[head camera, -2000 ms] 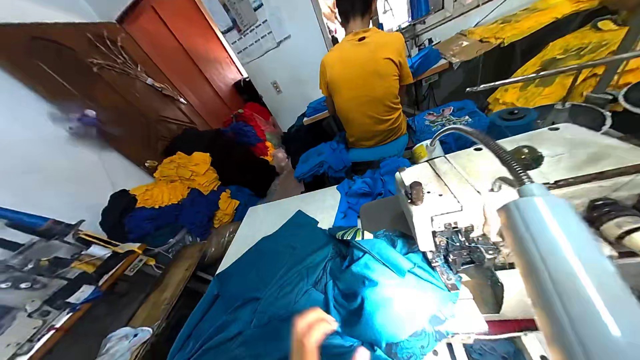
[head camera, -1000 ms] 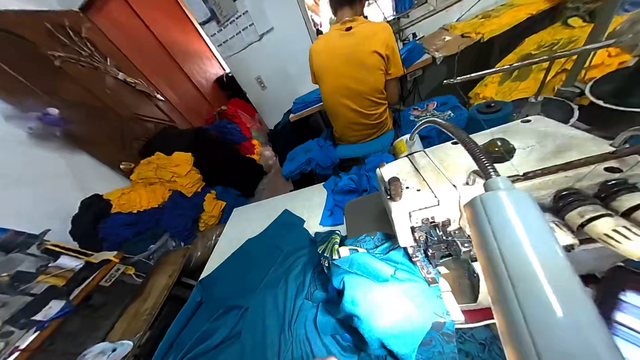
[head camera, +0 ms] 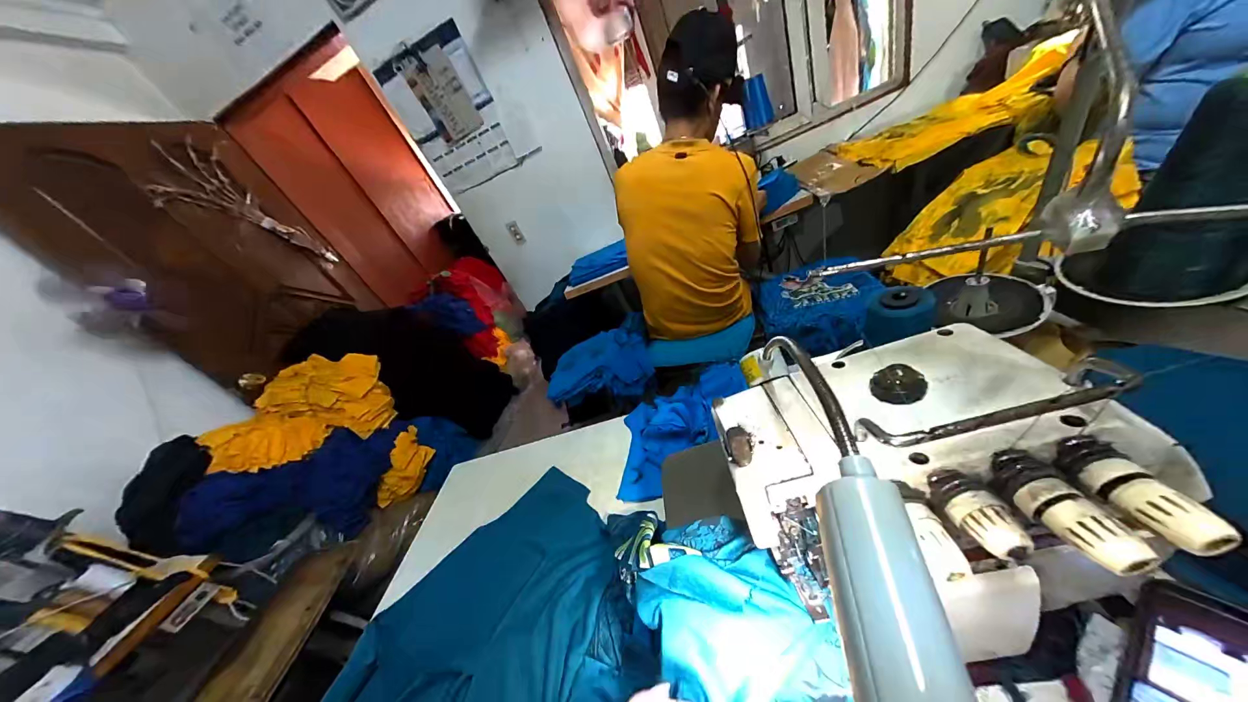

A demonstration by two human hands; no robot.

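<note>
Only a sliver of a hand, apparently my left hand (head camera: 651, 693), shows at the bottom edge against the teal fabric; its grip is hidden. My right hand is out of view. A dark teal garment piece (head camera: 517, 595) lies spread over the white table (head camera: 458, 497). Beside it, bunched lighter blue fabric (head camera: 741, 614) with a printed patch lies under bright lamp light, against the needle area of an overlock sewing machine (head camera: 799, 546). The grey lamp head (head camera: 892, 595) hangs in front of the machine on a flexible neck.
A person in a yellow shirt (head camera: 682, 234) sits ahead at another table. Blue fabric (head camera: 673, 429) hangs over the table's far edge. Yellow and blue cloth piles (head camera: 322, 419) lie at left. A thread cone (head camera: 899, 314) stands behind the machine; a phone-like screen (head camera: 1185, 653) is at lower right.
The fingers that were over the teal fabric two seconds ago have dropped almost entirely below the bottom edge. The fabric has stayed beside the machine. The view has shifted.
</note>
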